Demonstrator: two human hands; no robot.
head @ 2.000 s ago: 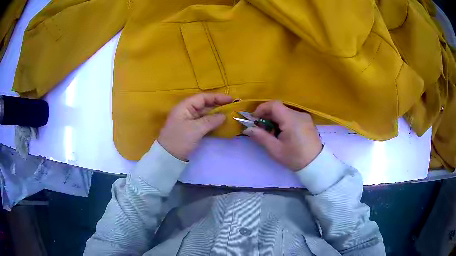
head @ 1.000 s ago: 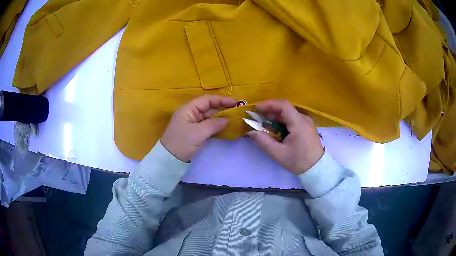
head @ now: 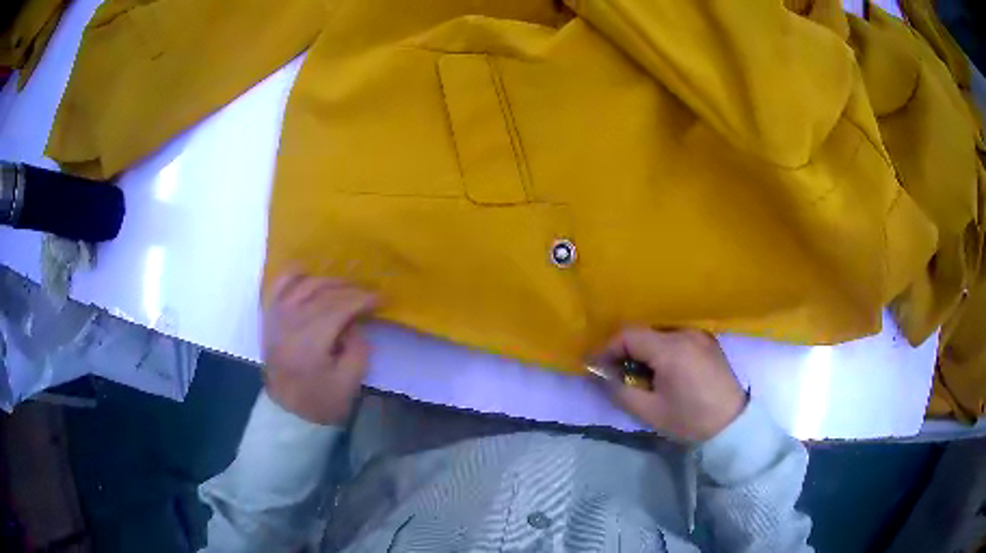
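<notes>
A mustard-yellow jacket (head: 400, 248) lies over the table, its front edge towards me. A round dark and silver button (head: 562, 253) shows on the body panel, right of and below the stitched pocket welt (head: 483, 130). My left hand (head: 316, 344), blurred, is at the near left corner of the jacket with its fingers on the cloth edge. My right hand (head: 676, 380) holds the thread snips (head: 625, 373) in the palm, with the thumb and finger at the jacket's near edge. The snips' blades are mostly hidden.
A black vacuum flask (head: 67, 202) lies at the left of the white table (head: 211, 232), with pale threads (head: 65, 265) beside it. More yellow garments (head: 938, 216) hang over the table's right side. Crumpled clear plastic (head: 92, 346) is below the left edge.
My left hand has moved left along the edge and my right hand has moved down and right. The front panel now lies flatter, its edge nearer me, with the button fully exposed.
</notes>
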